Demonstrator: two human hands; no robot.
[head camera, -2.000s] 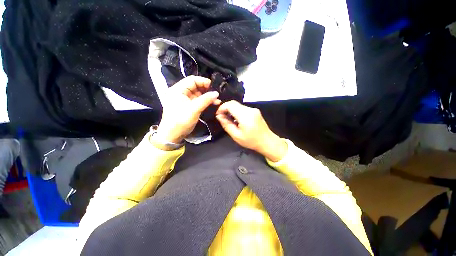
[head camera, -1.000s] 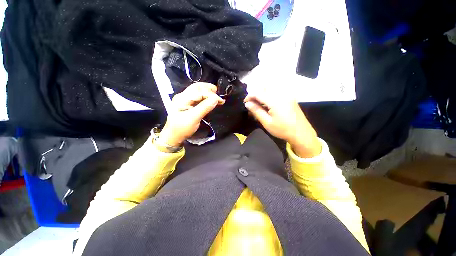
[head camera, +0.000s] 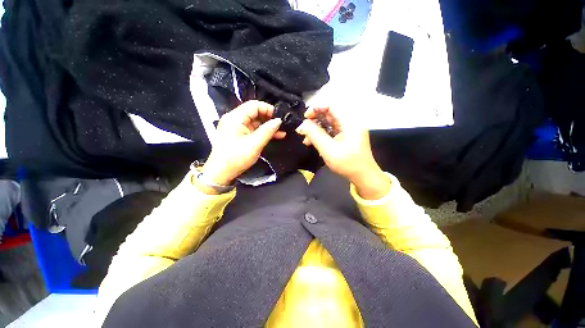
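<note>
A large black woolly coat with light flecks (head camera: 147, 70) lies heaped over the table and down towards my lap. My left hand (head camera: 245, 134) pinches a bunched edge of it between thumb and fingers, beside a small dark disc with a pale ring (head camera: 289, 117). My right hand (head camera: 333, 138) is just right of the disc, its fingertips bent at the cloth. A small dark thing, perhaps snips, shows in its palm. A needle or thread cannot be made out. A whitish band (head camera: 203, 96) edges the opening left of my hands.
A white table (head camera: 423, 96) holds a black phone (head camera: 395, 65) and a pale blue dish (head camera: 363, 27) with several dark discs. A blue bin (head camera: 50, 256) with dark garments stands at left. More dark cloth (head camera: 455, 160) lies at right, with brown cardboard (head camera: 507, 250) below.
My right hand moved away to the right from the cloth, then came back in to the disc, fingers higher. My left hand keeps its pinch with little shift.
</note>
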